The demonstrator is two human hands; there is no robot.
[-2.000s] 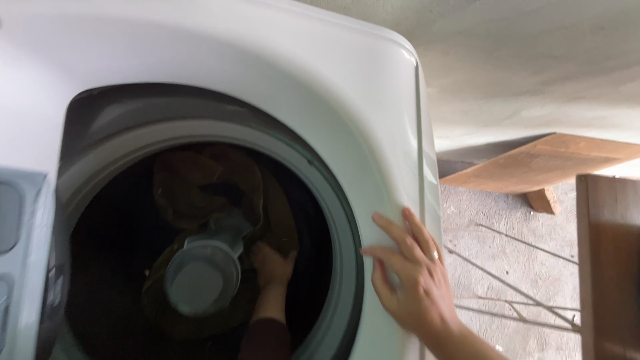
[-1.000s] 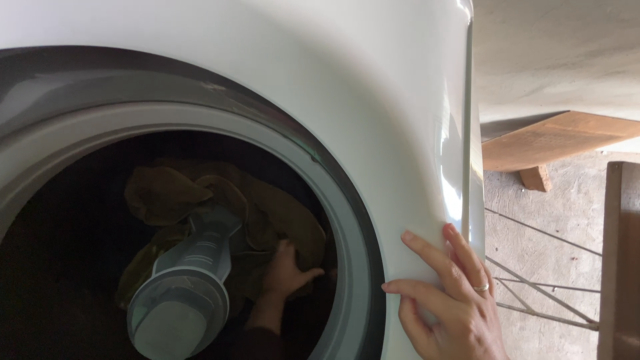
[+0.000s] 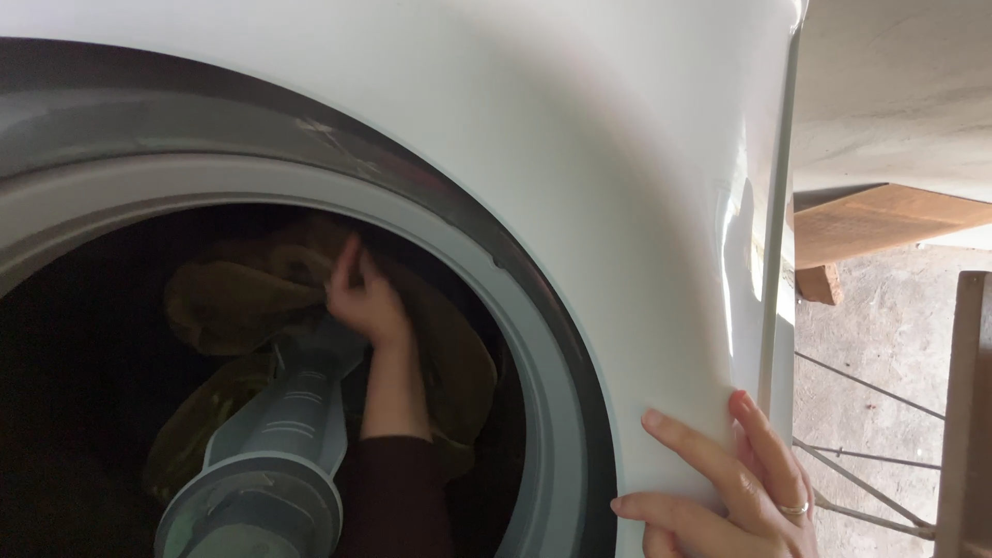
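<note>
A white top-loading washing machine (image 3: 589, 155) has its round tub opening at the left. Inside the dark tub is my left hand (image 3: 368, 298), above the base of the grey agitator (image 3: 294, 411). Its fingers point up and are slightly apart beside a brownish cloth (image 3: 225, 302); no cloth is plainly held, though the light is dim. More dark cloth (image 3: 457, 364) lies to the right of my left forearm, and an olive cloth (image 3: 201, 422) left of the agitator. My right hand (image 3: 728, 488), with a ring on one finger, rests spread on the machine's white top near the opening's edge.
The tub's pale rim (image 3: 554, 434) curves around my left forearm. Beyond the machine's right edge are a brown wooden board (image 3: 891, 221), a brown upright panel (image 3: 965, 411), thin metal rods (image 3: 868, 484), a rough floor (image 3: 860, 325) and a grey wall (image 3: 891, 93).
My left hand has moved up inside the tub, from beside the cloth right of the agitator. My right hand stays on the machine's top. The view has moved closer to the tub.
</note>
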